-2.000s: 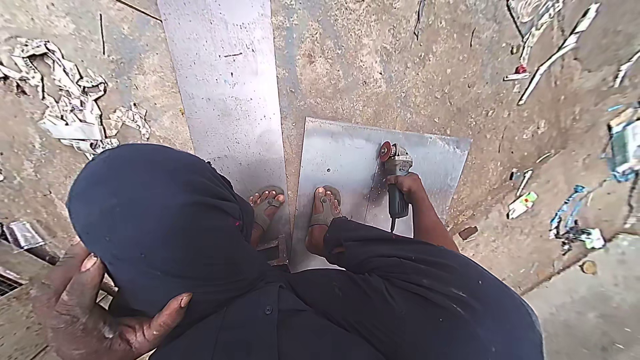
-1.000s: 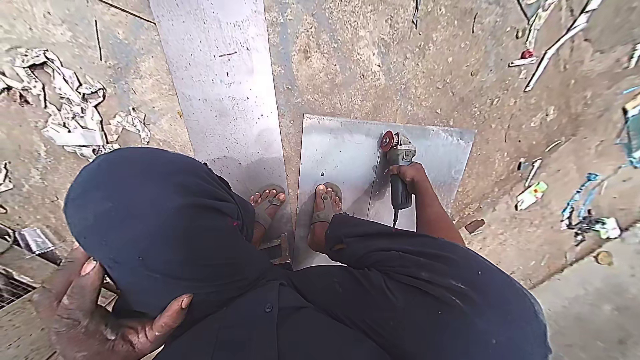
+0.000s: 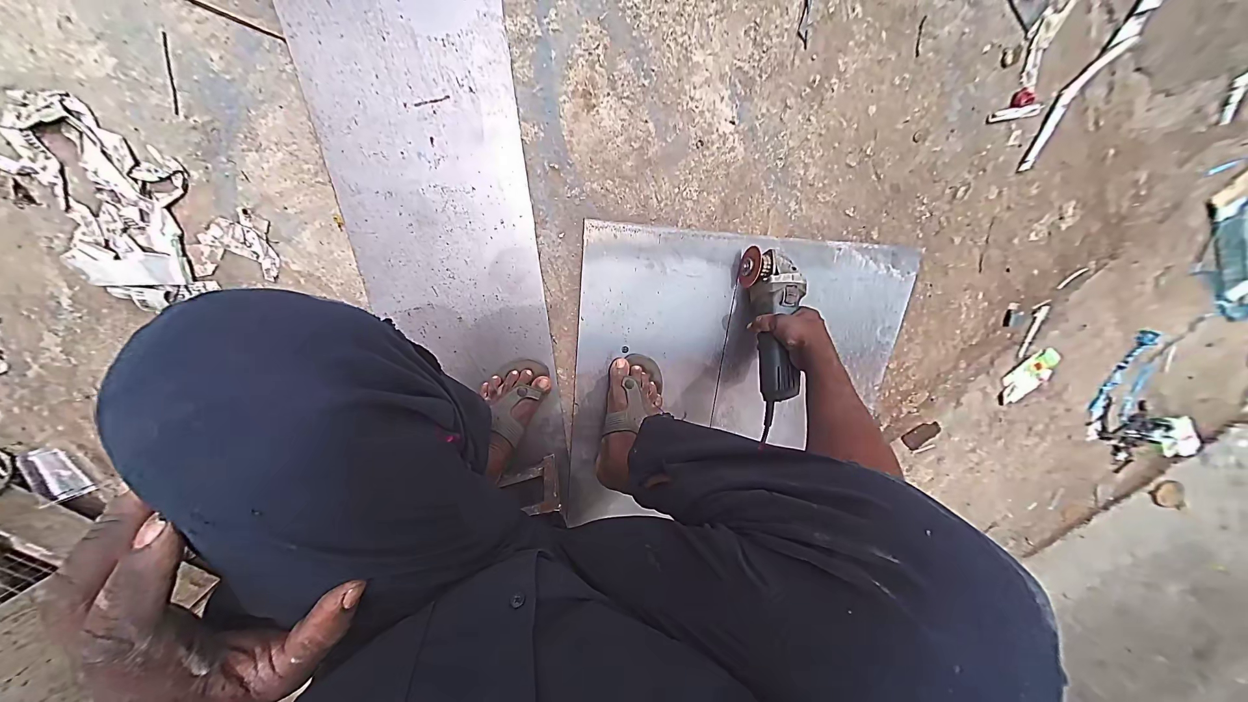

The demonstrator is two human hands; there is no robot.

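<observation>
My right hand (image 3: 795,331) grips the body of an angle grinder (image 3: 780,361), with its power cord trailing down toward my leg. The grinder's reddish disc (image 3: 750,266) stands at the upper end of a thin dark line on a metal sheet (image 3: 663,283); whether it touches the metal I cannot tell. One sandalled foot (image 3: 629,400) rests on that sheet. At the lower left, my left hand (image 3: 205,614) lies against my left knee, holding nothing, its fingers and thumb apart.
A long metal sheet (image 3: 429,146) lies to the left, under my other foot. Crumpled scrap (image 3: 127,214) is on the ground at far left. Pale strips (image 3: 1082,88), a blue tangled bundle (image 3: 1131,400) and a small green-and-white packet (image 3: 1030,376) lie at right. A small metal frame (image 3: 546,485) sits between my feet.
The grinder in my right hand has moved a little up along the sheet, toward its far edge. My left hand stays by the knee.
</observation>
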